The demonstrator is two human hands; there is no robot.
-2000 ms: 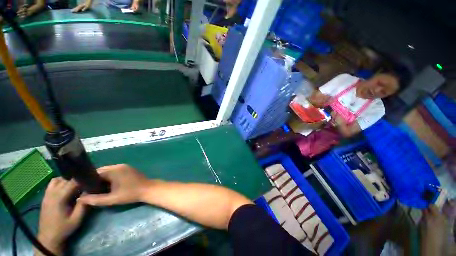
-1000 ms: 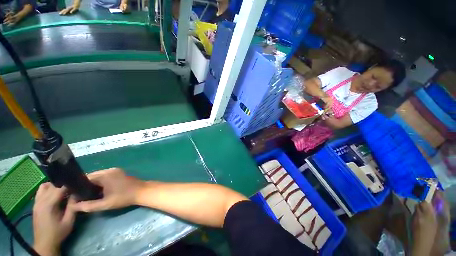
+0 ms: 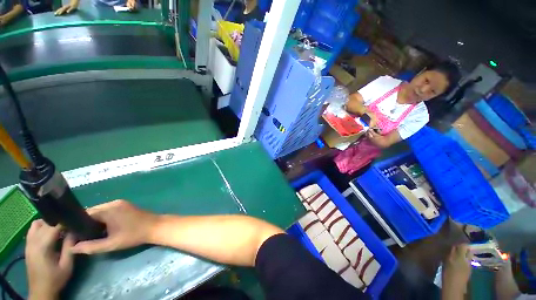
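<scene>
The black electric screwdriver [image 3: 62, 205] stands tilted at the lower left, its top towards the upper left. My right hand [image 3: 120, 225] is closed around its lower end. My left hand [image 3: 47, 255] is just left of it, fingers bent and close to the tool's lower end. What the left fingers hold, if anything, is hidden, and so is the tool's tip. The green screw tray [image 3: 16, 218] lies on the bench at the left edge, partly cut off.
The green bench [image 3: 194, 190] has a white edge strip beside the dark green conveyor [image 3: 117, 117]. A white post [image 3: 267, 70] rises at the bench corner. Right are a blue crate [image 3: 385, 263] of white pieces with dark red bands and a person [image 3: 388, 111] holding a box.
The whole view has shifted, so my hands, screwdriver and tray sit further left. My right hand keeps its grip. At the right edge, another person's hands with a white unit have come further into view.
</scene>
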